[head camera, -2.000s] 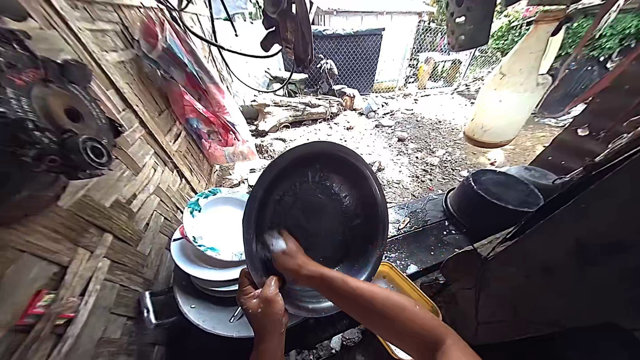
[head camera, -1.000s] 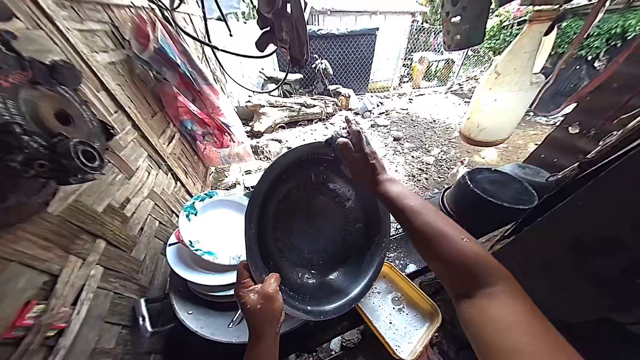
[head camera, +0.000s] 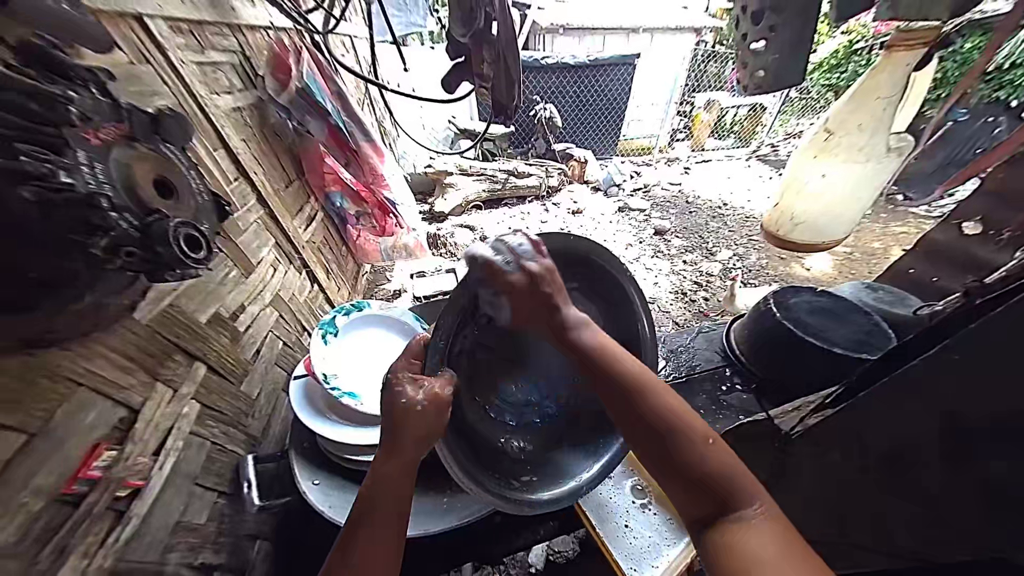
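Note:
A dark round basin (head camera: 552, 416) stands tilted in front of me, with suds and water in its lower inside. My left hand (head camera: 418, 396) grips its left rim, thumb over the edge, foam on the skin. My right hand (head camera: 520, 280) presses a soapy, foam-covered scrubber (head camera: 500, 254) against the upper left of the basin, near the rim. Left of the basin, a white plate with a green leafy border (head camera: 364, 360) lies on stacked white dishes (head camera: 328, 412). These rest on a wide metal lid or pan (head camera: 432, 512).
A yellow-edged tray (head camera: 636, 512) with water drops lies below right. Dark pots (head camera: 808, 332) stand on the ledge at right. A cut plastic jug (head camera: 840, 152) hangs above. A woven bamboo wall (head camera: 240, 336) and machine part (head camera: 152, 184) border the left. A white bird (head camera: 744, 294) is outside.
My right hand has moved from the basin's upper right rim to its upper left. My left hand keeps its hold on the left rim.

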